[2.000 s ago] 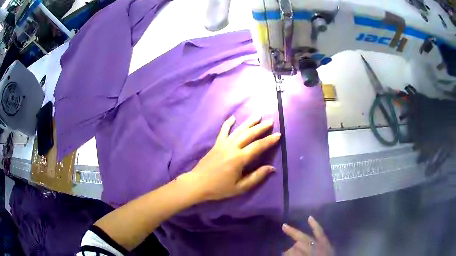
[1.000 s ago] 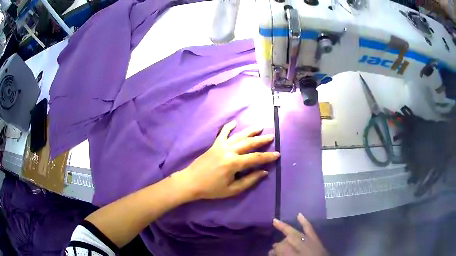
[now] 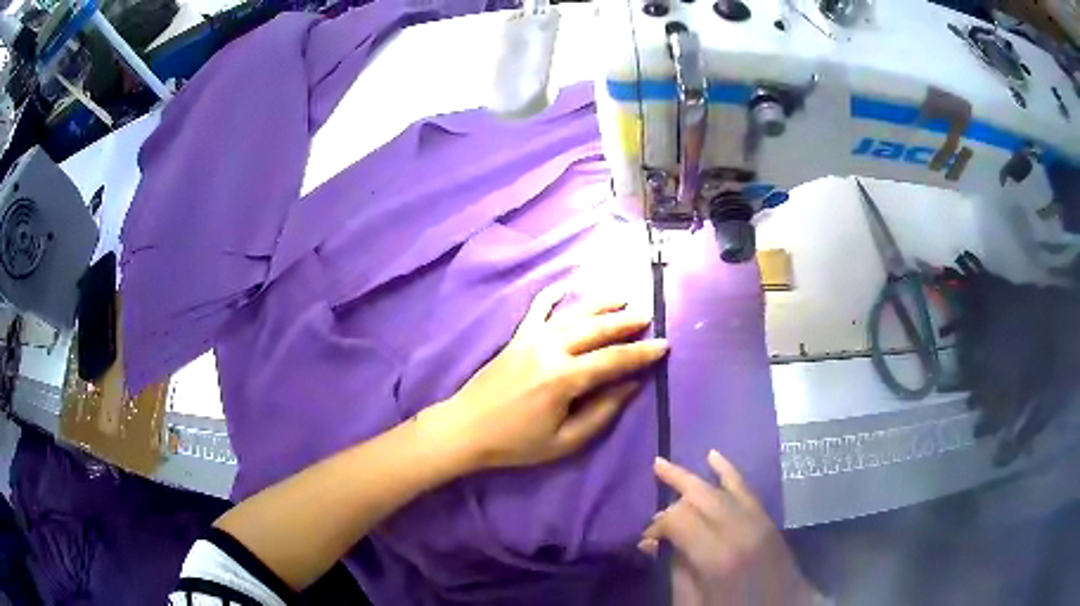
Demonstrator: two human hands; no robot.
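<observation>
A purple garment panel (image 3: 474, 296) lies spread under the sewing machine head (image 3: 770, 118). A dark elastic strip (image 3: 661, 403) runs down the panel from the brightly lit presser foot (image 3: 659, 249). My left hand (image 3: 539, 385) lies flat on the panel, left of the strip, fingers apart, one fingertip at the strip. My right hand (image 3: 722, 533) is at the strip's lower part near the bottom edge. Its index fingertip touches or nearly touches the strip; whether it pinches the strip is not clear.
Scissors (image 3: 902, 320) and a dark stringy bundle (image 3: 1024, 355) lie at the right. A small yellow block (image 3: 775, 269) is beside the needle area. At the left are a phone (image 3: 97, 317), cardboard (image 3: 116, 414) and a grey vented box (image 3: 45, 237). Another purple piece (image 3: 219, 178) lies upper left.
My right hand has moved up along the strip, closer to my left hand. The panel has shifted toward the needle and wrinkled more left of it. My left hand stays flat on the cloth.
</observation>
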